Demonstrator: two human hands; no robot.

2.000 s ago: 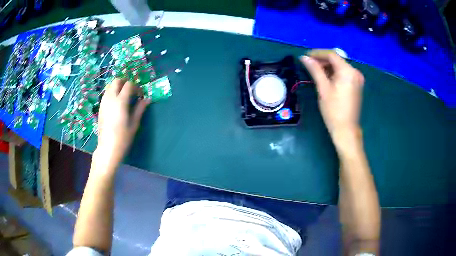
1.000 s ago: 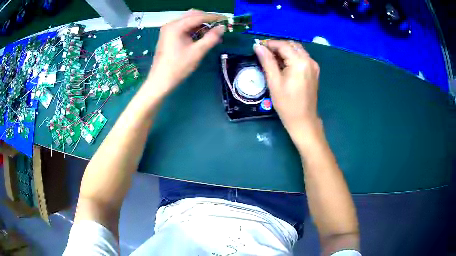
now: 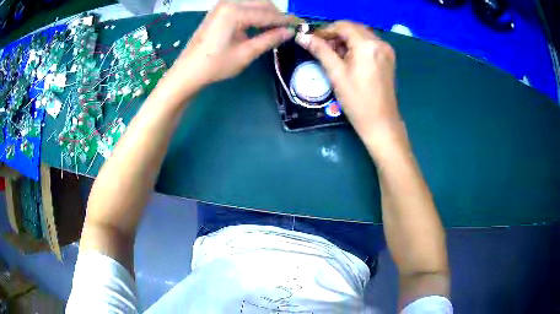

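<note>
The black housing (image 3: 313, 116) lies on the green mat in front of me, its upper part hidden by my hands. The round silver-white speaker (image 3: 311, 81) sits in it, with a pale wire lead looping round its left side. My left hand (image 3: 230, 46) is at the housing's upper left, pinching the circuit board, which is almost wholly hidden by the fingers. My right hand (image 3: 362, 70) is over the housing's upper right and pinches a small white plug (image 3: 303, 37). The fingertips of both hands nearly meet at the plug. Whether it sits in a socket I cannot tell.
A board pile (image 3: 80, 92) with red and white wires spreads at the left, partly on a blue sheet (image 3: 27, 153). More blue sheet (image 3: 430, 30) with black units (image 3: 491, 13) lies at the far side. A cardboard box (image 3: 52, 211) stands below the bench at left.
My left hand took a circuit board from the pile and brought it right, to the housing's far edge. My right hand moved left with the wire lead, and the fingertips of both hands have come together.
</note>
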